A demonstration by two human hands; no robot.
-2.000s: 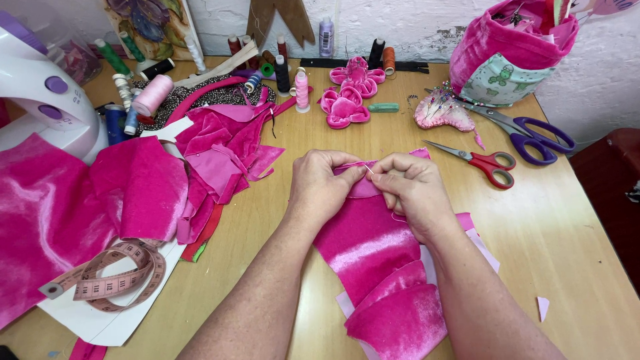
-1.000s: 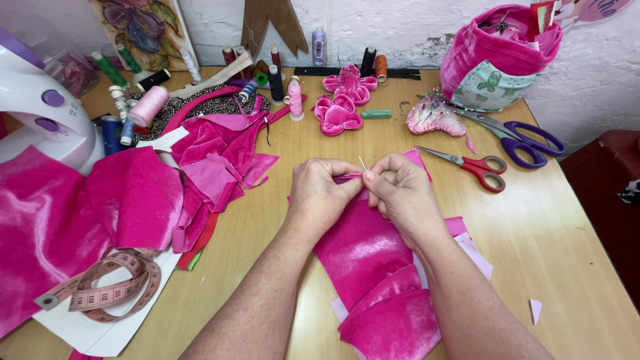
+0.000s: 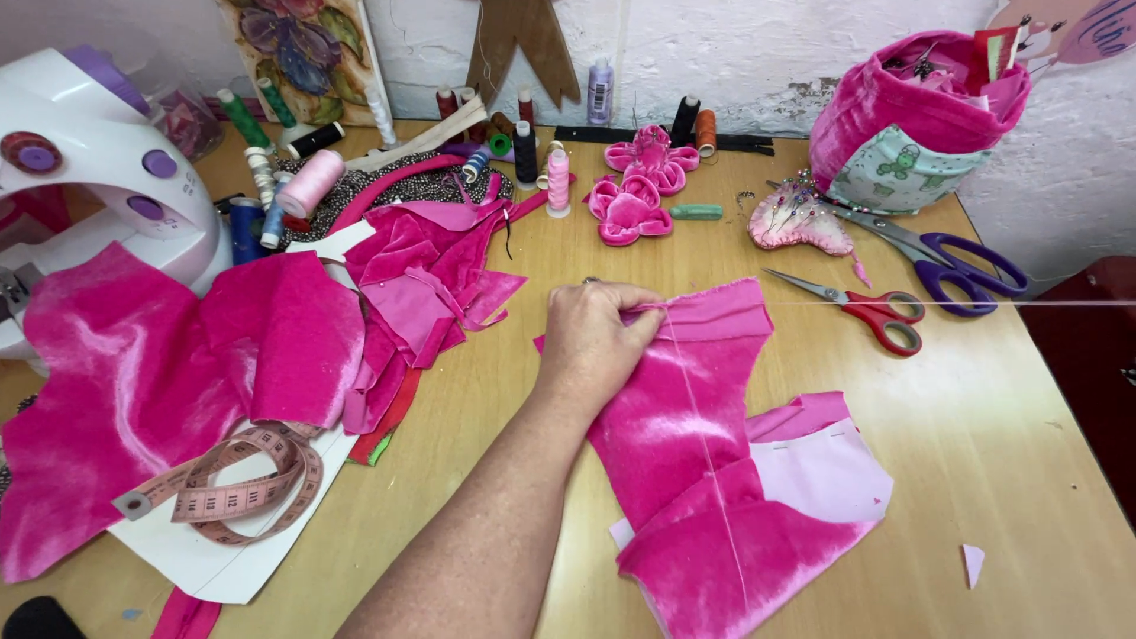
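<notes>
My left hand [image 3: 596,342] pinches the folded upper edge of a pink velvet fabric piece [image 3: 674,426] between thumb and fingers. From the pinch a pale thread [image 3: 976,303] runs taut to the right edge of the view, and another length of thread lies down across the velvet. My right hand is out of view. Under the velvet, at its right, is a pale pink paper or fabric piece [image 3: 821,475] with pins in it. Red-handled scissors [image 3: 883,315] and purple-handled scissors [image 3: 963,266] lie to the right, beside a pincushion [image 3: 794,220] full of pins.
A white sewing machine [image 3: 98,151], velvet scraps [image 3: 417,293] and a coiled measuring tape [image 3: 248,493] are at the left. Thread spools [image 3: 558,184], velvet flowers [image 3: 630,210] and a green chalk-like piece [image 3: 697,212] stand or lie at the back. A pink fabric basket [image 3: 919,115] stands at the back right.
My right hand, earlier close beside the left at the fabric edge, has left the view. The thread now stretches far to the right. My left hand still holds the fabric's edge.
</notes>
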